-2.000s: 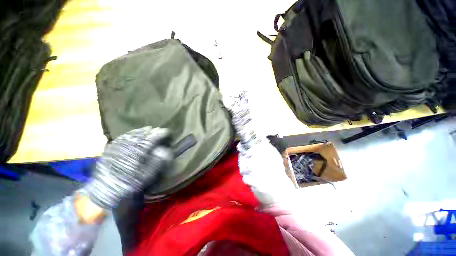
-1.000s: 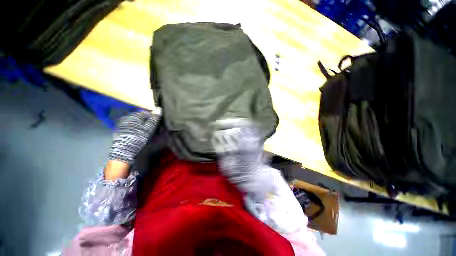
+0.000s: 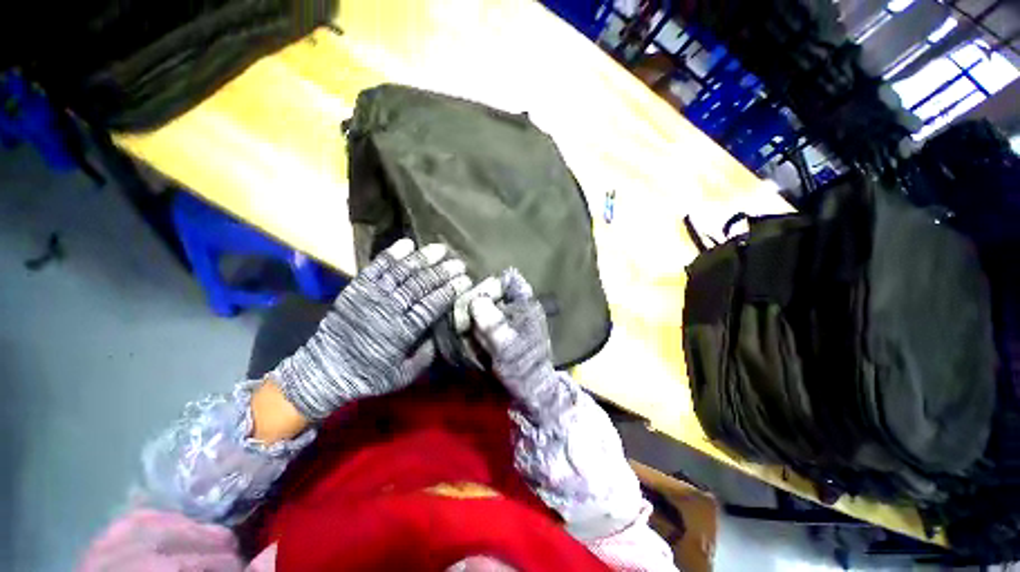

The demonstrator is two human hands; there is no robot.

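Observation:
An olive-green backpack [image 3: 492, 190] lies tilted on the yellow table, its near end by the red apron. Its left side shows dark folds and its front panel faces up. My left hand [image 3: 375, 324], in a grey striped glove with bare fingertips, lies flat with straight fingers over the near left edge. My right hand [image 3: 512, 335], gloved the same way, has bent fingers pinching the near edge beside the left fingertips. What lies under both palms is hidden.
A stack of dark backpacks [image 3: 839, 335] stands at the right on the table [image 3: 660, 190]. Another dark pile [image 3: 213, 56] is at the upper left. A small item [image 3: 610, 207] lies between. A blue stool [image 3: 229, 251] and a partly hidden brown carton [image 3: 688, 508] are below the table.
The backpack has turned and its left side now shows. My left hand has moved from its side onto the near edge. My right hand has bent its fingers there. The view has tilted.

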